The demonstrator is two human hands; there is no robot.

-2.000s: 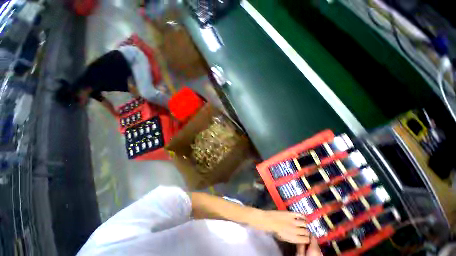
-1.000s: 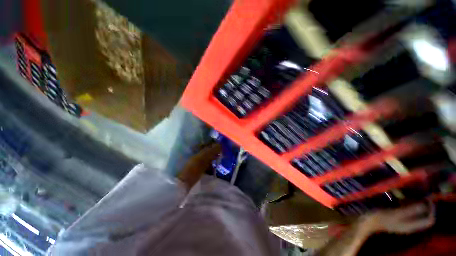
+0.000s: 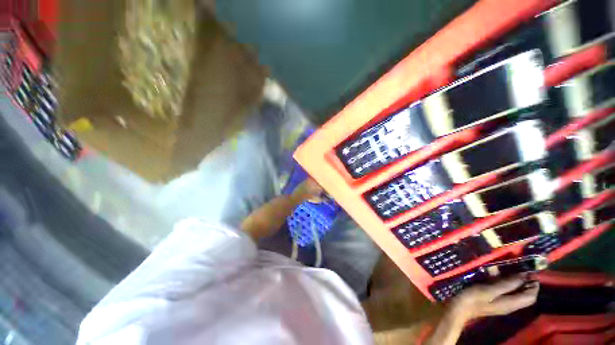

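A red foam tray (image 3: 398, 250) fills the right side, close to the camera, with open black flip phones (image 3: 479, 101) in its pockets. The phones show light keys and pale borders around dark screens. My right hand (image 3: 499, 296) is at the tray's lower end with its fingers curled at the edge beside the last phone. My left hand (image 3: 307, 192) is beside the tray's near long edge, small and blurred; its fingers are partly hidden, so its grip cannot be told.
An open brown carton (image 3: 222, 87) with a tan crumpled heap (image 3: 156, 60) stands at upper left. Trays with phones (image 3: 40, 108) lie at far left. A green bench surface (image 3: 290, 54) is behind the tray. Red foam (image 3: 573, 330) shows at lower right. A blue perforated thing (image 3: 311, 222) is below my left hand.
The view has swung down and closer to the tray. My right hand is at the tray's lower end; two seconds ago both hands were together at its near edge. My left hand now shows beside the tray.
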